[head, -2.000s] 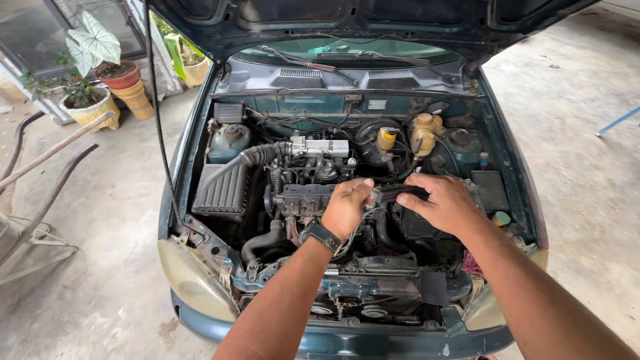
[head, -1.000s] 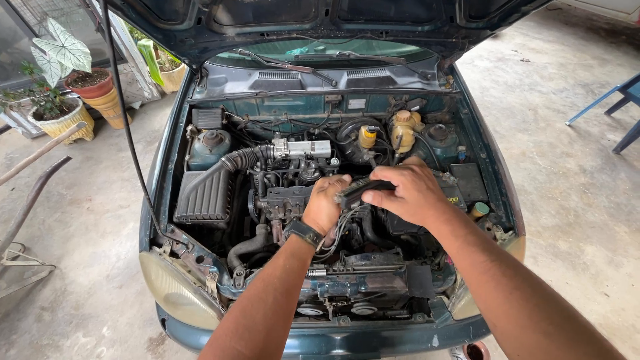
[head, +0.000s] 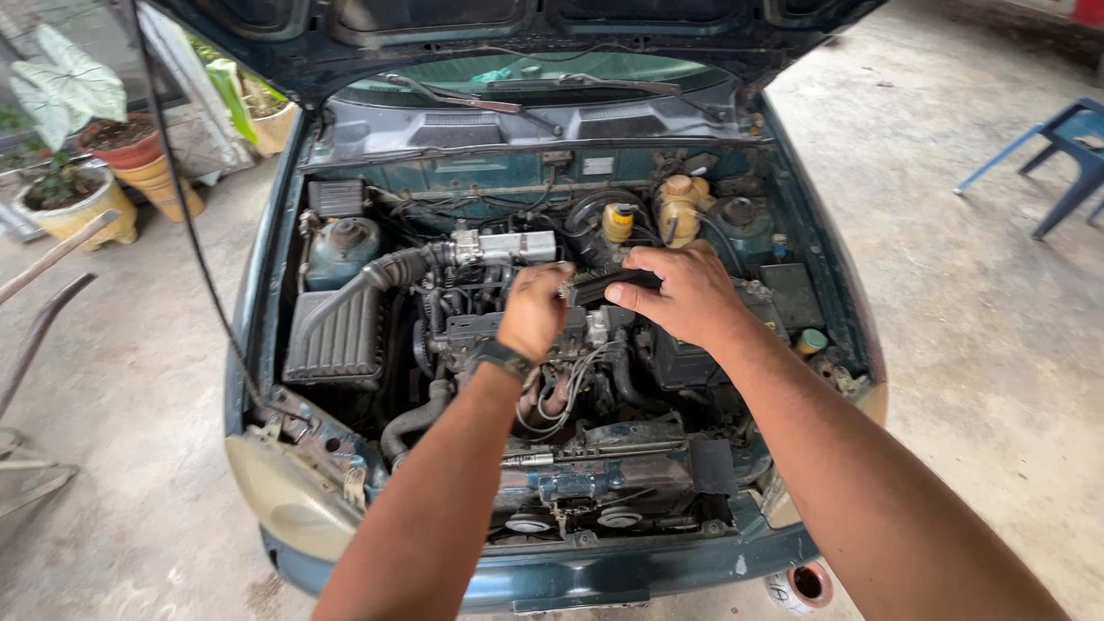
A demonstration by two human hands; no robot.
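Observation:
My right hand (head: 686,289) is closed on the black handle of a brush (head: 595,283), its bristles turned up and toward the left. My left hand (head: 536,309), with a dark watch on the wrist, is curled at the bristle end; whether it holds something small is hidden by blur. Both hands are above the engine (head: 483,332) of a dark green car. Loose spark plug leads (head: 569,401) hang just below the left hand. Behind the hands are a silver metal intake part (head: 515,247) and a yellow-capped reservoir (head: 617,222).
The raised hood (head: 535,26) is overhead, its black prop rod (head: 185,181) at the left. Around the engine are the air filter box (head: 336,341), car battery (head: 690,358) and radiator (head: 595,483). Potted plants (head: 78,207) stand left, a blue plastic chair (head: 1069,147) right, and a pot (head: 809,585) near the bumper.
The brush is now level between the hands, and my left hand has shifted to its bristle end. The view has shifted somewhat, bringing more of the blue chair in.

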